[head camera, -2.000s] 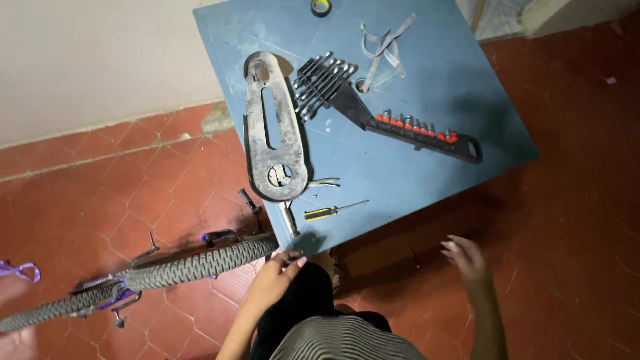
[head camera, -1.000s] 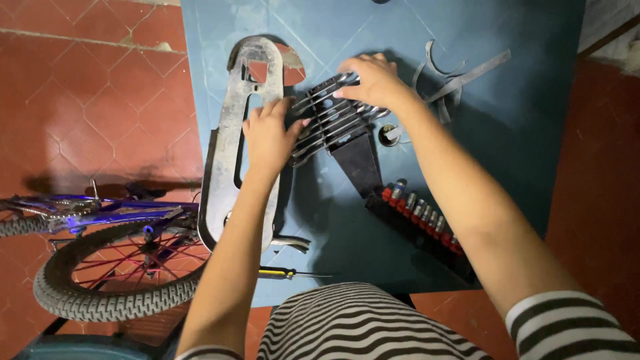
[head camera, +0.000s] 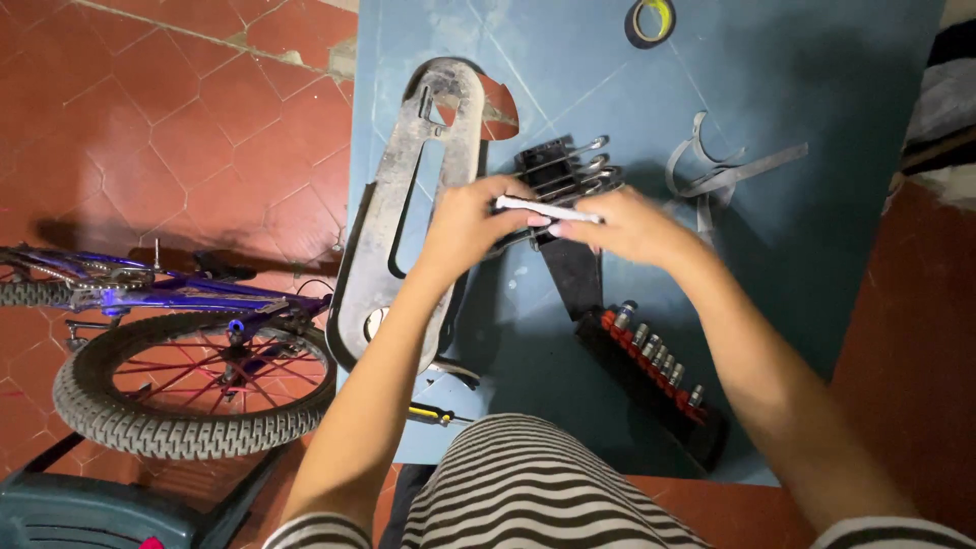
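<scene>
Above the wrench rack, my left hand (head camera: 476, 225) and my right hand (head camera: 637, 229) both grip one combination wrench (head camera: 549, 209), one hand at each end. Its shaft looks bright white under the light. Beneath them, a black plastic rack (head camera: 547, 164) holds several more combination wrenches, partly hidden by my fingers. From there a black socket rail (head camera: 648, 381) with red clips and several metal sockets runs down to the right. A long, worn metal chain guard (head camera: 374, 229) lies left of the rack, partly behind my left forearm.
The blue table (head camera: 762, 305) also bears a tape roll (head camera: 650, 21), grey curved strips (head camera: 705, 179) and a yellow-black screwdriver (head camera: 431, 413). On the red tiled floor at left lies a purple bicycle (head camera: 191, 293), its knobbly tire (head camera: 191, 438) near a dark green plastic chair (head camera: 91, 511).
Two seconds ago my hands were empty near the table's front edge; a second ago they were on the wrench rack. Now one wrench is held between them above it.
</scene>
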